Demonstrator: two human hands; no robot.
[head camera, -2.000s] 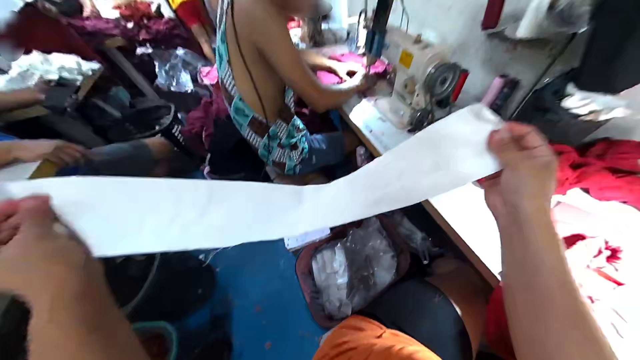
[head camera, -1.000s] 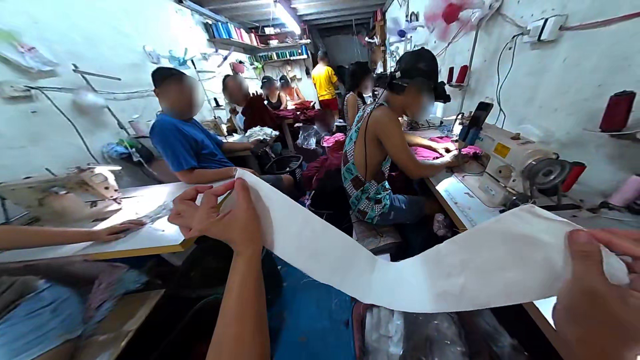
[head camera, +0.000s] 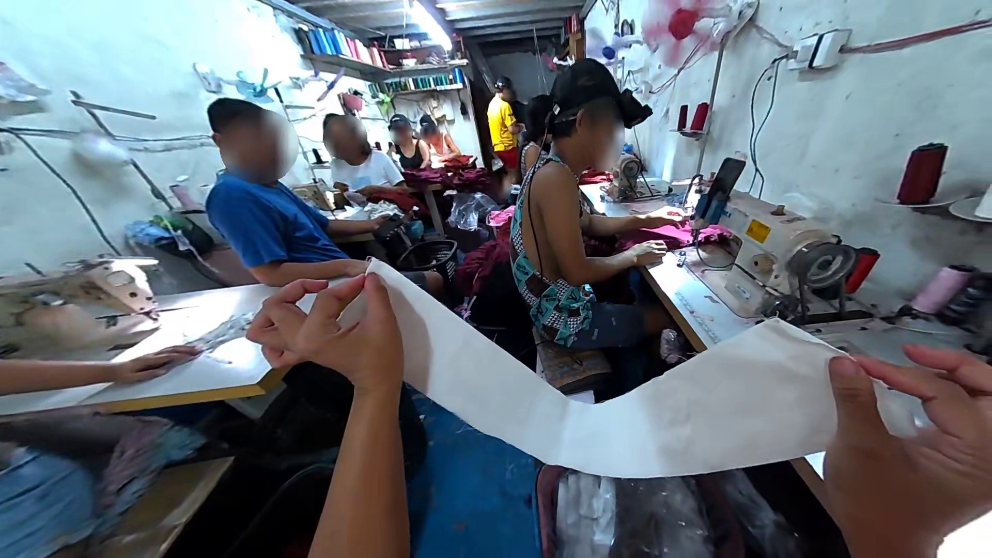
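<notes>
A long strip of white fabric (head camera: 573, 434) hangs between my two hands and sags in the middle. My left hand (head camera: 341, 329) pinches its upper left corner between thumb and fingertips, the other fingers curled apart. At the right, my right hand (head camera: 914, 434) holds the other end, thumb in front and the fingers partly behind the cloth. Below the strip stands a reddish bin (head camera: 548, 511) with clear plastic and white pieces in it.
A sewing machine (head camera: 775, 248) stands on the right table, where a co-worker in a cap handles magenta fabric (head camera: 674, 235). At left, another machine (head camera: 85, 302) and a co-worker's hand (head camera: 159, 363) are on a white table (head camera: 240, 302). A co-worker in blue (head camera: 267, 221) sits beyond.
The view has risen from the floor and bin to the whole room. The strip, nearly straight across at first, now dips in a curve, still held by both hands.
</notes>
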